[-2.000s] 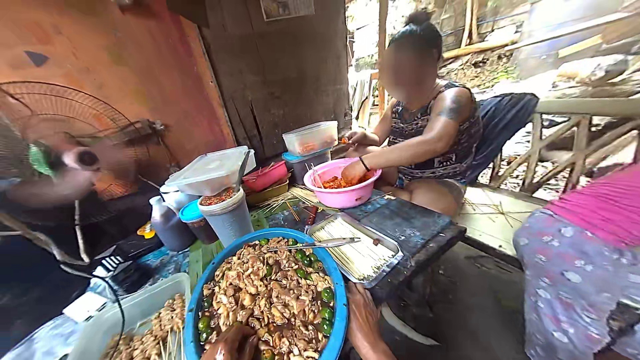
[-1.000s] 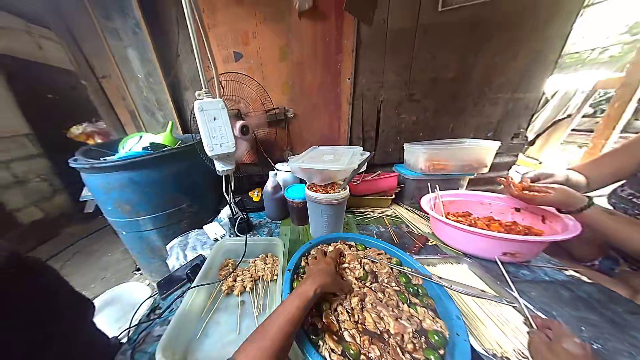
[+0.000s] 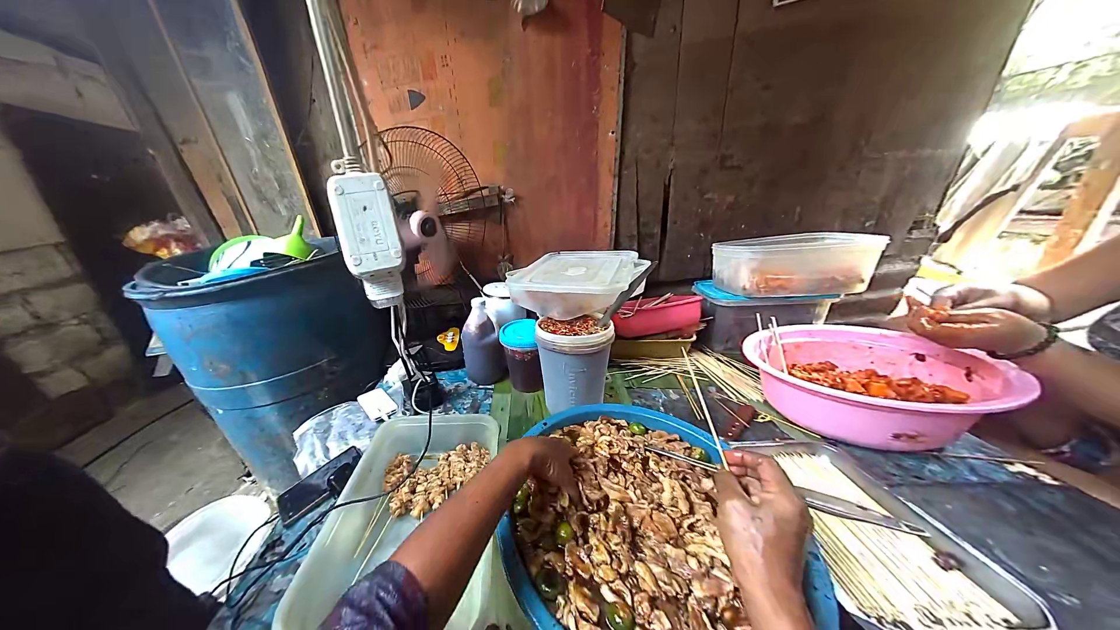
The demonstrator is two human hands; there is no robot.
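Observation:
A blue basin (image 3: 516, 560) holds marinated meat pieces (image 3: 647, 525) and small green citrus fruits. My left hand (image 3: 549, 464) rests in the meat at the basin's left side, its fingertips hidden. My right hand (image 3: 757, 507) holds a thin bamboo skewer (image 3: 703, 407) over the basin's right side, point upward. Metal tongs (image 3: 862, 514) lie across the basin's right rim. Bare skewers (image 3: 884, 551) fill a metal tray beside the basin. To the left, a translucent plastic container (image 3: 306, 569) holds skewered meat (image 3: 437, 477).
A co-worker's hands (image 3: 980, 319) hold red meat above a pink basin (image 3: 892, 429). Behind my basin stand a tub of chili sauce (image 3: 573, 367), bottles and lidded containers. A power cable (image 3: 429, 437) crosses the left container. A blue barrel (image 3: 262, 367) stands at left.
My right hand has moved left, from over the skewer tray to over the basin, with a skewer in it. My left hand stays in the meat.

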